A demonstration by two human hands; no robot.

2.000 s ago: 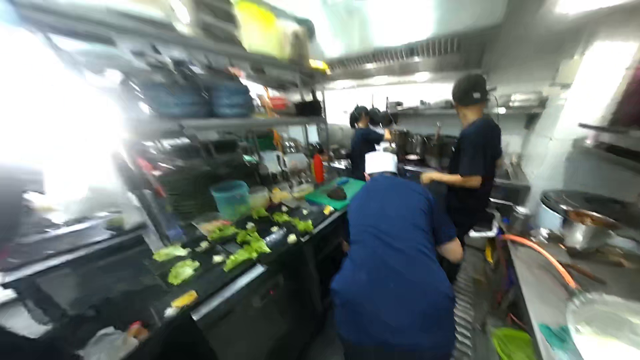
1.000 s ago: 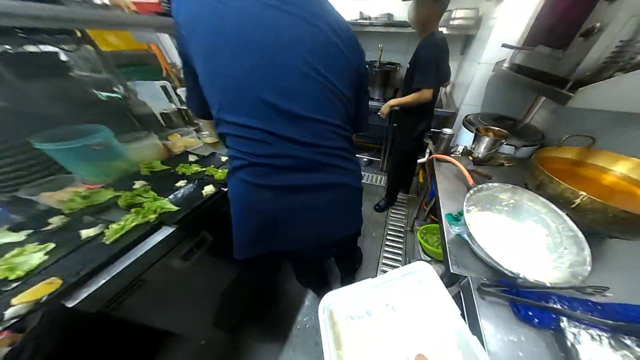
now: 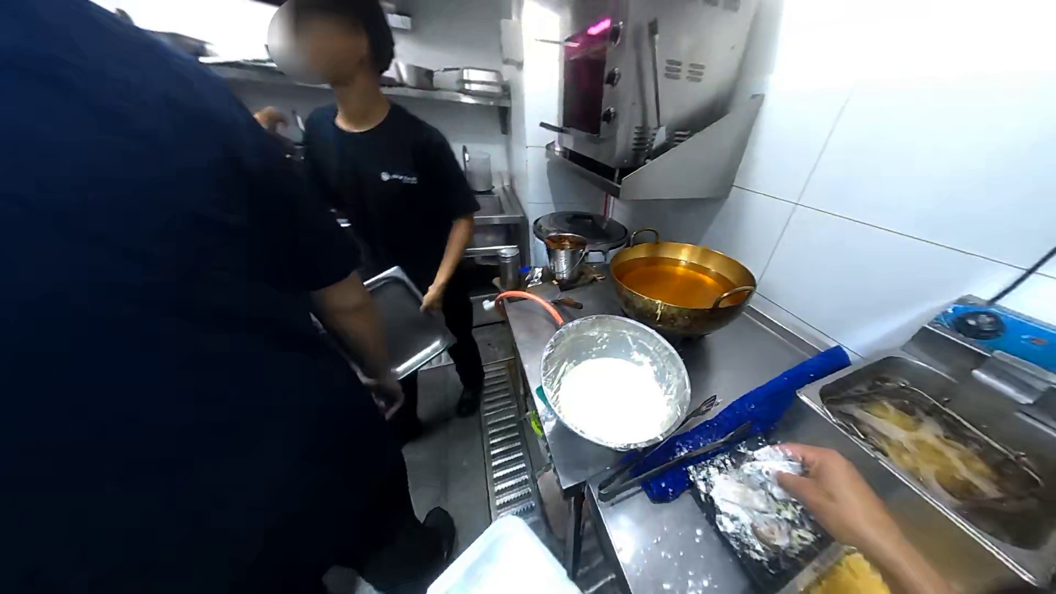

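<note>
My right hand (image 3: 833,495) reaches in from the lower right, its fingers on a whitish, crumpled piece at the top of a dark tray of floured food (image 3: 763,524). What that piece is, I cannot tell for sure. Just left of the tray lie black metal tongs (image 3: 685,462), partly over a blue cloth (image 3: 759,404). Beyond them stands a metal bowl of white batter or flour (image 3: 615,384). A white plastic container (image 3: 505,561) is at the bottom edge; no hand shows on it. My left hand is out of view.
A deep fryer (image 3: 924,445) bubbles with food at right. A brass pan of orange liquid (image 3: 681,285) stands behind the bowl. Close at left is a co-worker in dark blue (image 3: 165,313); another person (image 3: 396,181) is near a metal tray (image 3: 404,322). A floor drain (image 3: 505,437) runs between.
The view has swung right, toward the fryer. My right hand now shows at the dark tray. The person in black now stands nearer, facing this way, by a metal tray.
</note>
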